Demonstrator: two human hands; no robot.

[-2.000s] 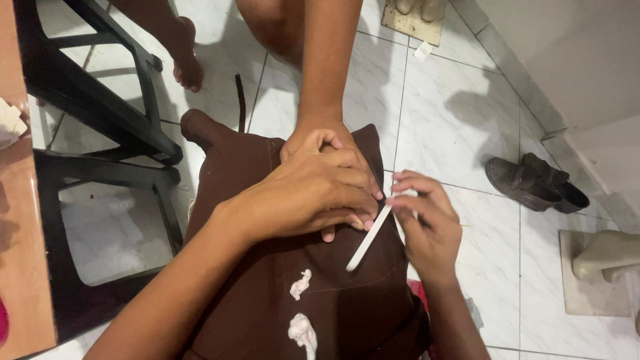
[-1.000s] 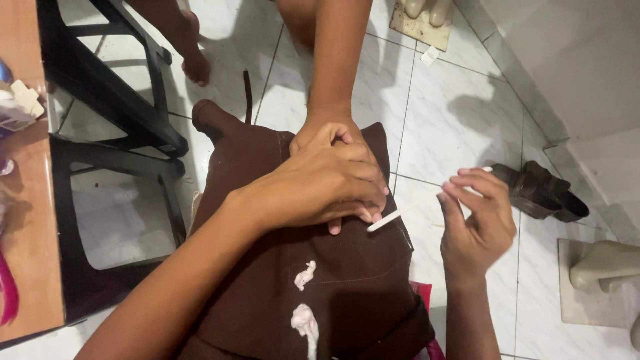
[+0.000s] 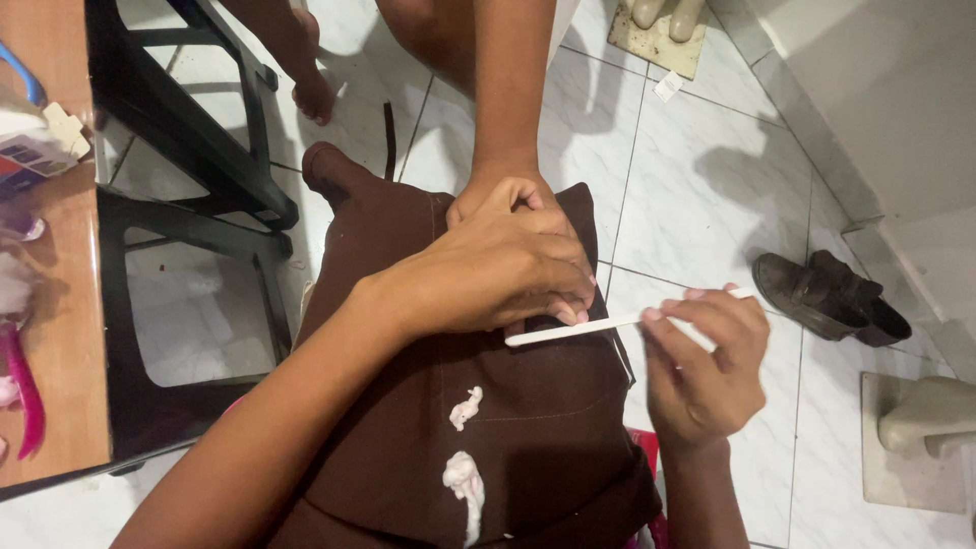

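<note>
My left hand [image 3: 488, 267] is closed around the fingers of another person's hand [image 3: 496, 187], which rests on the brown cloth [image 3: 534, 427] over my lap. In my right hand [image 3: 705, 366] is a slim white nail file [image 3: 576, 330], pinched between thumb and fingers. Its far end reaches to the fingertips below my left hand; whether it touches a nail I cannot tell. Two soft white clumps, probably cotton, lie on the cloth: a small one [image 3: 466, 409] and a longer one [image 3: 465, 480] nearer me.
At left are a wooden table [image 3: 69, 259] with a pink-handled tool [image 3: 27, 396] and packaging, and black plastic stools [image 3: 191, 305]. Dark shoes [image 3: 827, 297] lie on the tiled floor at right, near a pale foot-shaped object on a base [image 3: 915, 457]. The other person's foot [image 3: 313, 99] is at top left.
My right hand moved right, away from the held fingers, and is now back nearer them. More of the file shows than one second ago. My left hand keeps its hold.
</note>
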